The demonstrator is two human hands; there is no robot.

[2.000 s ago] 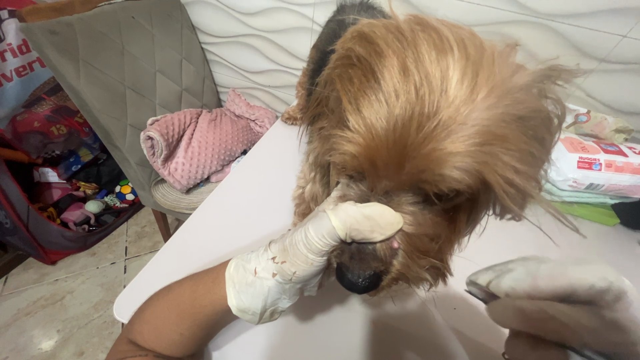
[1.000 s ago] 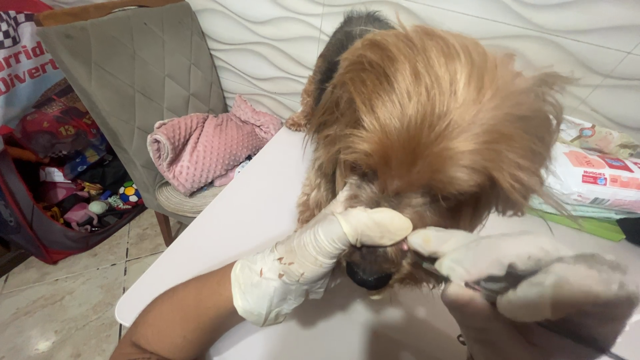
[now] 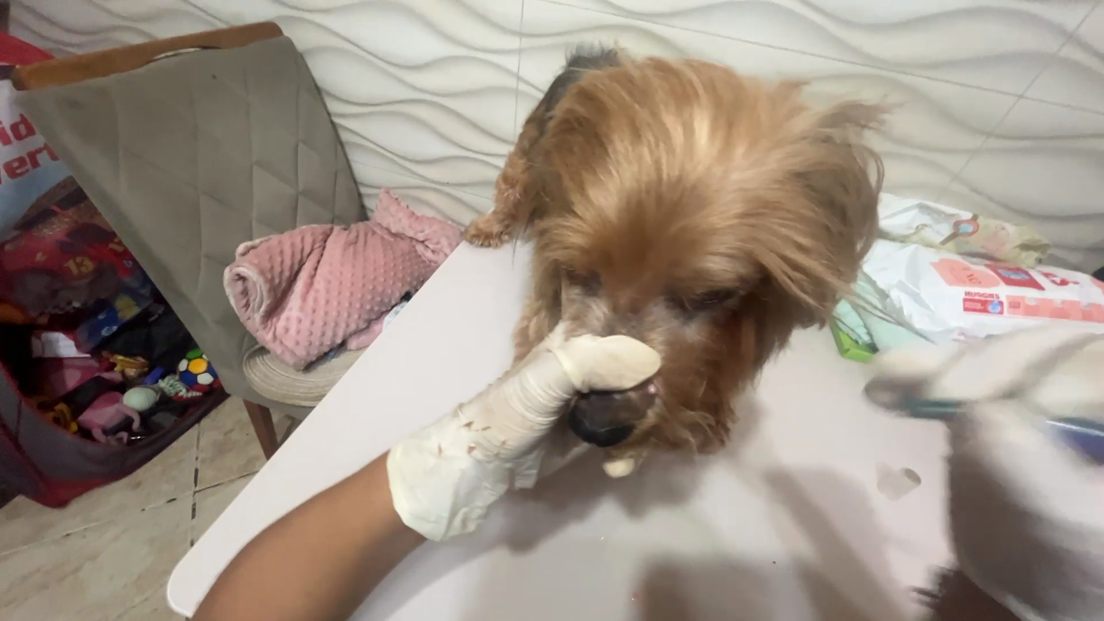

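A small dog with long tan hair on its head and a darker back stands on a white table, its head lowered. My left hand, in a whitish glove, grips the dog's muzzle, thumb across the top just above the black nose; a gloved fingertip shows below the jaw. At the right edge my right hand, gloved and blurred by motion, holds a slim dark metallic tool apart from the dog. The kind of tool cannot be told.
A rolled pink dotted blanket lies on the seat of a grey quilted chair at the left. Beyond it, a bin of toys stands on the tiled floor. A Huggies pack lies at the table's right, near the wavy white wall.
My right hand with the tool came in to the dog's muzzle one second ago and is now back at the right, away from it. My left hand has kept its grip on the muzzle.
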